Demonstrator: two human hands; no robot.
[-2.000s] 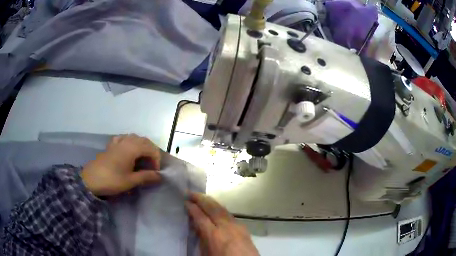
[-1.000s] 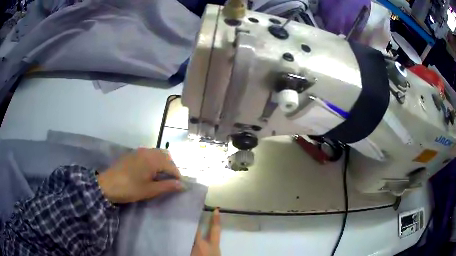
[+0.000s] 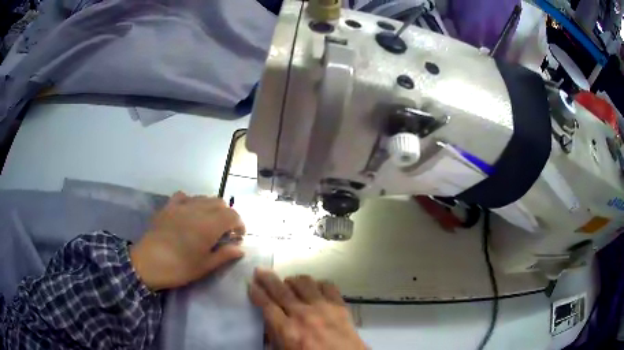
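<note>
The lilac-grey garment panel (image 3: 222, 307) lies on the table at the lower left, its right edge reaching the glowing needle area of the cream sewing machine (image 3: 438, 89). My left hand (image 3: 188, 239) rests on the panel left of the needle, thumb and fingers close together on the cloth; whether it pinches the cloth is unclear. My right hand (image 3: 304, 311) lies flat at the panel's right edge, fingers slightly spread, in front of the needle area. Lamp glare hides the presser foot and needle.
A grey garment pile (image 3: 164, 55) lies at the table's far left. Red-handled snips (image 3: 441, 213) lie right of the needle. A black cord (image 3: 490, 287) crosses the table front. A black band (image 3: 523, 130) wraps the machine arm, holding paper and a blue pen.
Since one second ago, my right hand has come up from the lower edge onto the cloth's right edge. The cloth edge has moved close to the needle area. My left hand has shifted slightly.
</note>
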